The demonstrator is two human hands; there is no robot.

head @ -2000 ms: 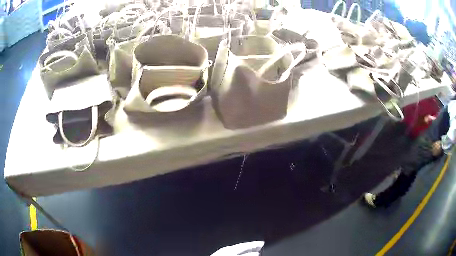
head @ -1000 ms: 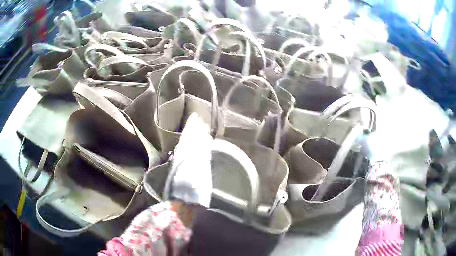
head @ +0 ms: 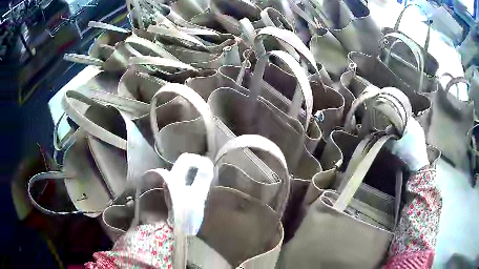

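Several beige tote bags stand close together. My right hand (head: pixel 412 144), white-gloved, is closed around bunched bag handles (head: pixel 362 171) of an open tote (head: pixel 333 239) at the right. My left hand (head: pixel 190 192), also white-gloved, is closed on a looped handle of another open tote (head: pixel 236 220) at the lower centre; its fingers are blurred. Floral sleeve covers with red striped cuffs cover both forearms. Zipped divider pockets show inside some bags.
More totes (head: pixel 336 39) with upright or fallen handles crowd the far side. An open tote (head: pixel 84 168) leans at the left. A white-covered surface (head: pixel 459 210) shows at the right, and dark floor (head: pixel 42 94) at the left.
The view has moved closer over the bags. My right hand now holds bunched handles near the right tote. My left hand is on a handle, slightly lower than before.
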